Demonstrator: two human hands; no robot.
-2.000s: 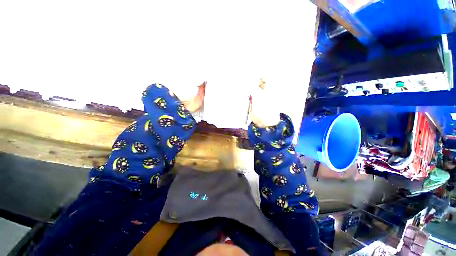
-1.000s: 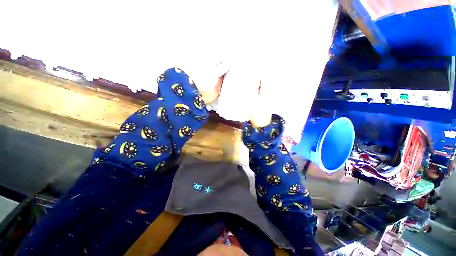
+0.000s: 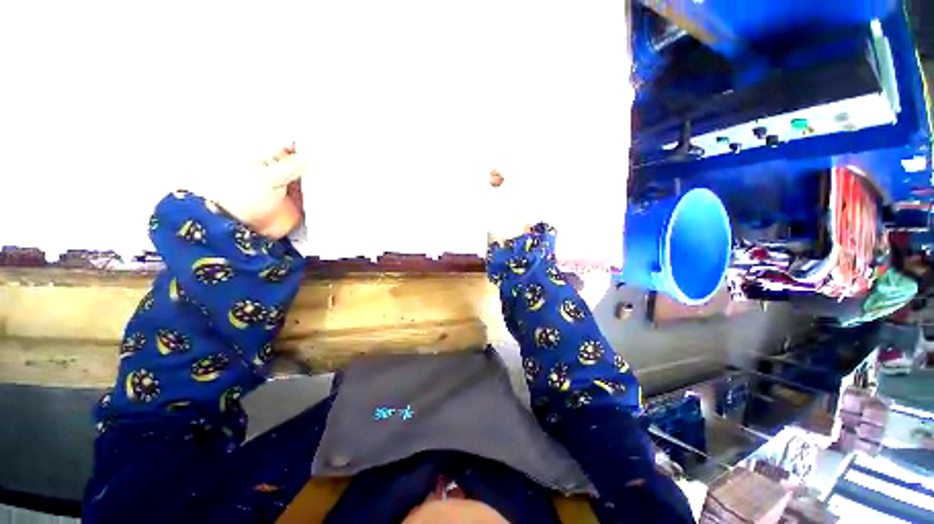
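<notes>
The white work board (image 3: 410, 102) glares across the upper view, with a ragged maroon front edge. My left hand (image 3: 274, 194) is over its front part at left centre, fingers bent, partly washed out. My right hand (image 3: 502, 210) is over the front part at right centre, almost lost in the glare; only a fingertip patch and the wrist show. Any pale piece between or under the hands cannot be made out. What either hand holds cannot be told.
A yellow-tan wooden bed edge (image 3: 399, 317) runs below the board. To the right stand a round blue bin (image 3: 698, 246), a blue machine with a control panel (image 3: 799, 128), red-and-white strips (image 3: 855, 225) and brown stacked pieces (image 3: 748, 496).
My left hand has moved left, away from my right hand, so they are wider apart. My right hand has shifted slightly left. The view has turned, and the bed edge now lies more level.
</notes>
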